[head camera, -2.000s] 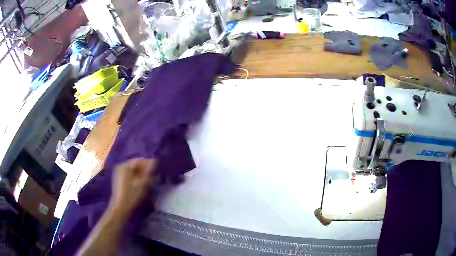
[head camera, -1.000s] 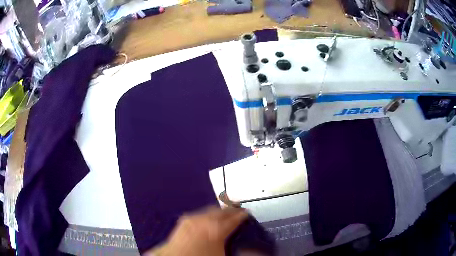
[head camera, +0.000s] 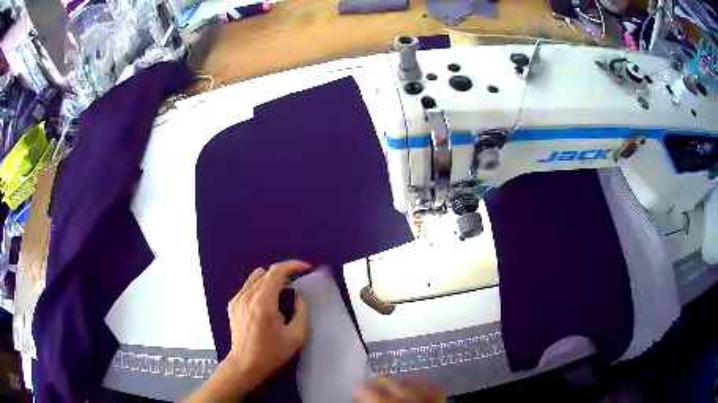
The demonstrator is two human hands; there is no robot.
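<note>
A dark purple cut panel (head camera: 291, 181) lies flat on the white table, left of the needle, its right corner close to the presser foot (head camera: 427, 214). A pale grey-white piece (head camera: 331, 338) lies over its lower right part. My left hand (head camera: 268, 315) pinches the upper end of the pale piece between thumb and fingers. My right hand (head camera: 400, 390) is blurred and cut off by the bottom edge, at the pale piece's lower end; its fingertips' hold cannot be made out.
The white JACK machine head (head camera: 543, 118) stands at the right. A stack of purple cut panels (head camera: 559, 275) with pale edges lies under its arm. A crumpled purple drape (head camera: 102, 228) hangs along the table's left edge. Clear plastic bags (head camera: 118, 55) lie upper left.
The view has swung right since two seconds ago. The flat purple panel has come to the needle's left. The blurred hand over its lower part is replaced by both hands at a pale piece.
</note>
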